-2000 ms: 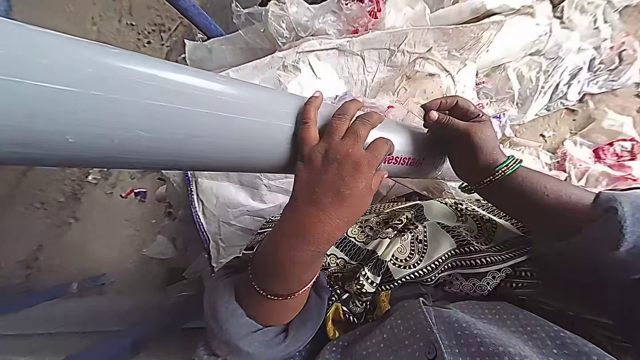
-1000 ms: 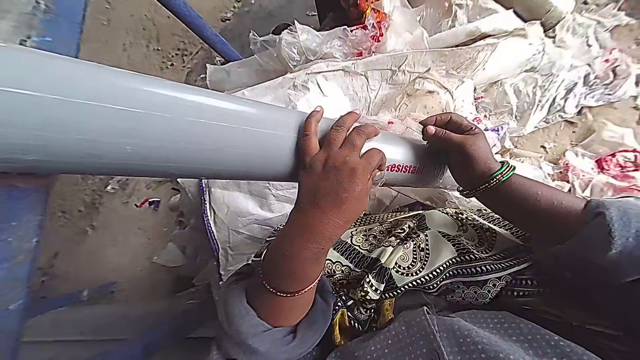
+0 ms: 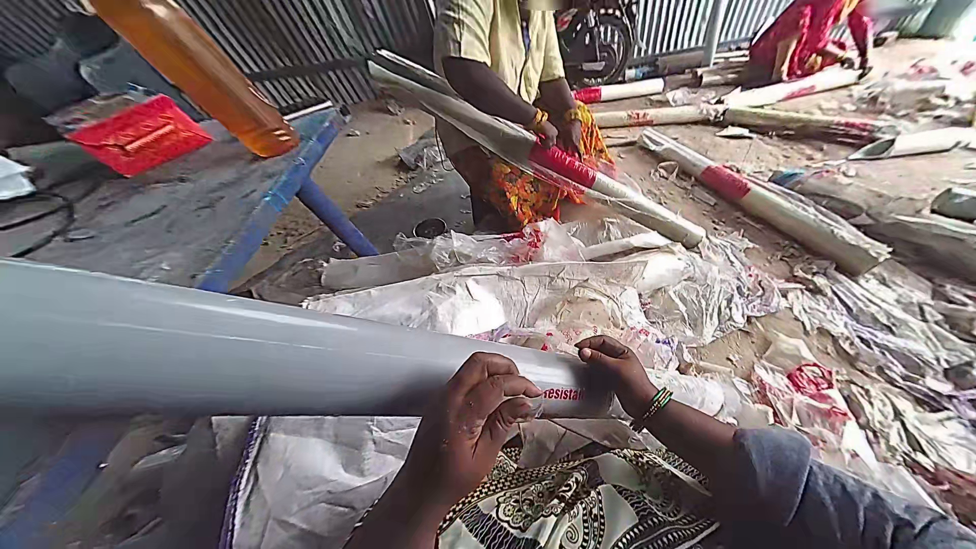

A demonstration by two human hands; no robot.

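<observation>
A large grey plastic-wrapped roll or pipe (image 3: 290,351) lies across the view from the left edge, over my lap, with red print near its right end. My left hand (image 3: 476,427) is at its lower side, fingers curled; whether they pinch thin film there cannot be told. My right hand (image 3: 619,374) is at the right end, thumb and forefinger close together at the top edge; what lies between them is too small to tell. Green and dark bangles circle my right wrist. Patterned cloth (image 3: 564,496) covers my lap beneath the roll.
A blue-edged table (image 3: 267,202) with a red packet (image 3: 141,137) stands at the left. An orange-brown bottle (image 3: 206,76) is above it. A co-worker (image 3: 503,91) holds a wrapped roll (image 3: 564,164) ahead. Plastic sheeting (image 3: 534,297) and more rolls (image 3: 762,198) litter the ground; another person crouches farther back.
My left hand has lifted from lying spread on top of the roll and its fingers are now curled. My right hand stays at the roll's end. The view has tilted up.
</observation>
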